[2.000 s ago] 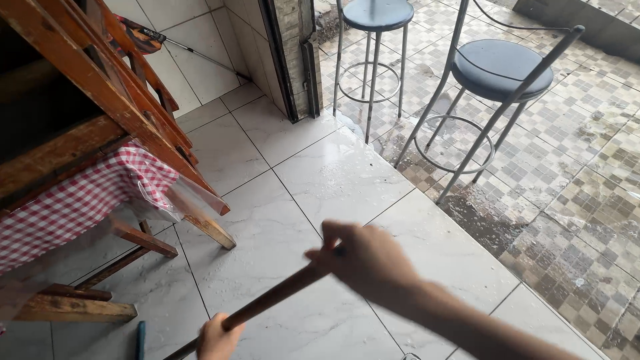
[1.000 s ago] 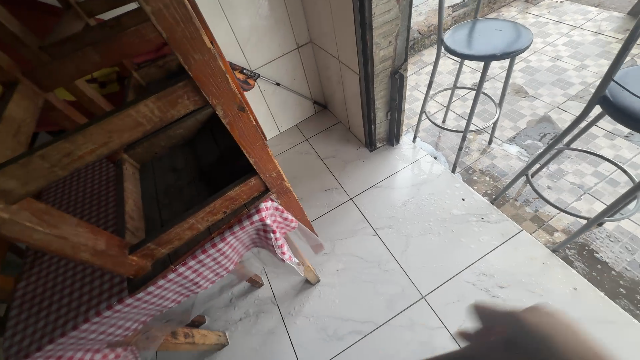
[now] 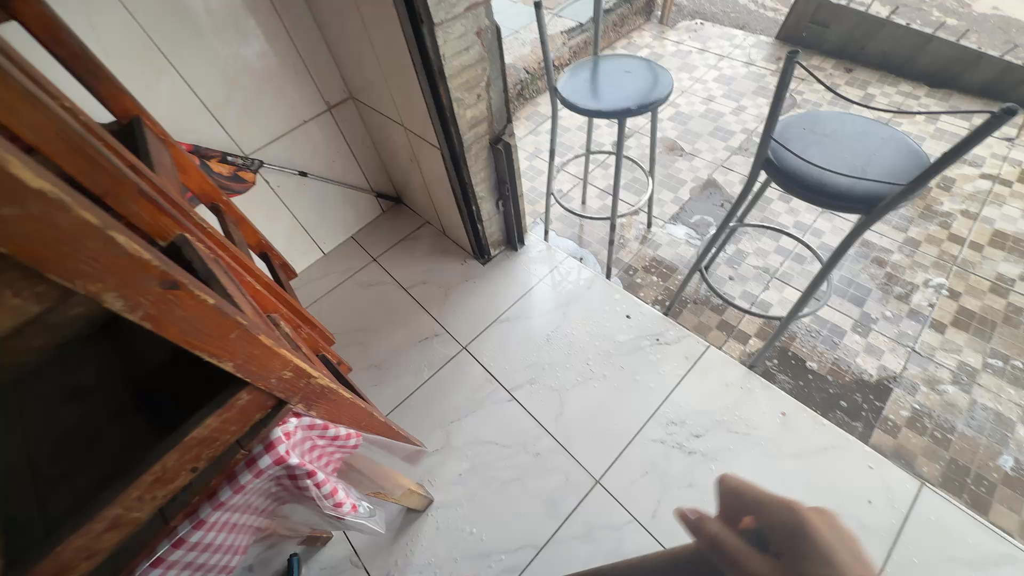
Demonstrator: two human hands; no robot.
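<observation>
My right hand (image 3: 772, 532), blurred at the bottom edge of the head view, is closed around a long wooden handle (image 3: 640, 562). The handle runs down to the left and out of the picture, so its far end is hidden. My left hand is out of view. Under the hand lies the white marble-look tile floor (image 3: 544, 424), with water drops and suds on it toward the doorway.
Stacked wooden furniture (image 3: 184, 296) leans at left over a red checkered tablecloth (image 3: 264, 480) with clear plastic. Two metal stools with dark seats (image 3: 614, 85), (image 3: 848, 160) stand outside on wet mosaic tiles. A door frame (image 3: 448, 128) and an umbrella-like item (image 3: 224, 170) are behind.
Two seconds ago both hands were in view on the wooden handle; now only the right hand shows, lower in the picture. The view has shifted between frames.
</observation>
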